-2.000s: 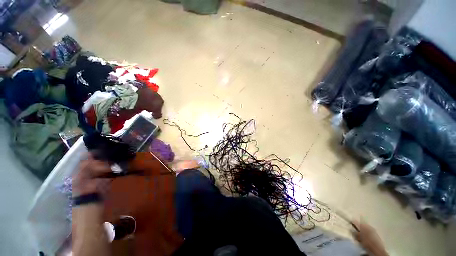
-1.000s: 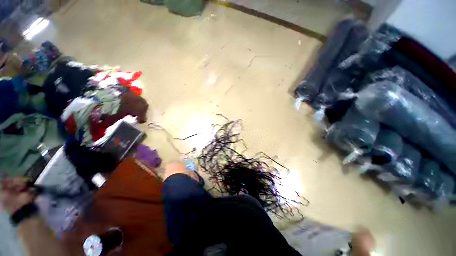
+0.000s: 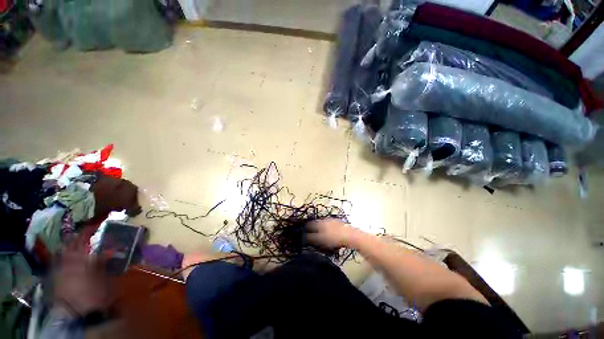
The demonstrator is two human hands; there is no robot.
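Observation:
A tangled pile of black cord [image 3: 261, 215] lies on the floor in front of me, with a loose strand trailing left. My right hand [image 3: 328, 234] reaches down into the pile's right side. Its fingertips are hidden among the dark cord, so I cannot tell whether they grip it. My left hand [image 3: 81, 281] is strongly blurred at the lower left, over the end of the reddish-brown table [image 3: 155, 301]. Its fingers look apart, and no thing shows in it.
Purple fabric [image 3: 161, 256] and a dark flat box [image 3: 119, 246] lie beside the table. Fabric scraps [image 3: 79, 198] are heaped at left. Plastic-wrapped fabric rolls [image 3: 490, 99] are stacked at upper right. A pale box-like thing with a brown edge [image 3: 473, 281] stands at lower right.
The view has swung right. My right hand has moved from the lower right into the cord pile. My left hand stays at the lower left. The white-ended spool on the table is out of view.

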